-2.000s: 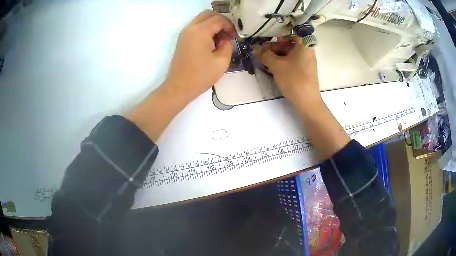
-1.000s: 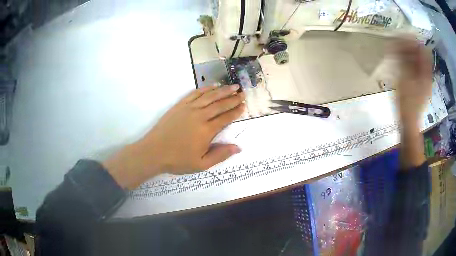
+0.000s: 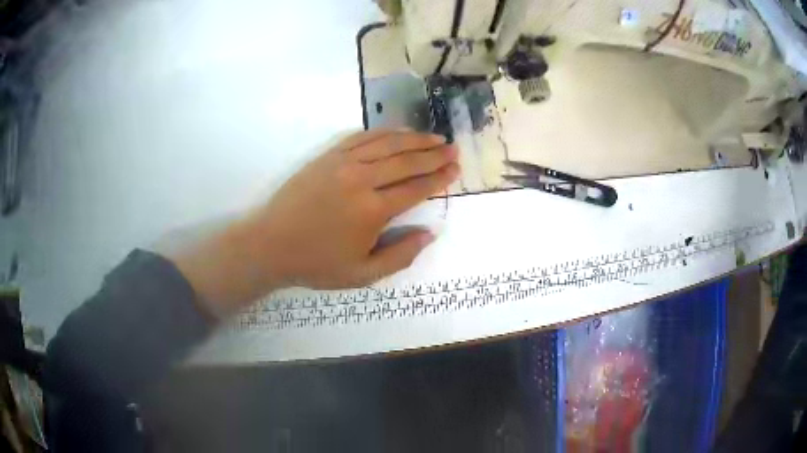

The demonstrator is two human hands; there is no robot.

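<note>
My left hand (image 3: 345, 212) lies palm down at the front of the sewing machine bed, fingers pointing to the presser foot area (image 3: 442, 106). Its fingers are together, the thumb apart; anything under it is hidden. A clear or whitish edge guide (image 3: 469, 128) lies beside the foot. A fine thread (image 3: 445, 203) shows near my fingertips. Black thread snips (image 3: 566, 184) lie right of the needle area, blades pointing left. My right hand is out of the picture; only a dark sleeve shows at the lower right edge.
The cream-white sewing machine (image 3: 619, 115) stands across the top right, with a tension dial (image 3: 534, 88). A printed ruler (image 3: 416, 301) runs along the front of the white table (image 3: 177, 106). Below it, a blue basket (image 3: 690, 372) holds a clear bag with red contents (image 3: 619, 389).
Both hands were at the needle. My left hand has come down flat in front of it; my right hand has moved right and out of view. The snips now show on the machine bed's front edge.
</note>
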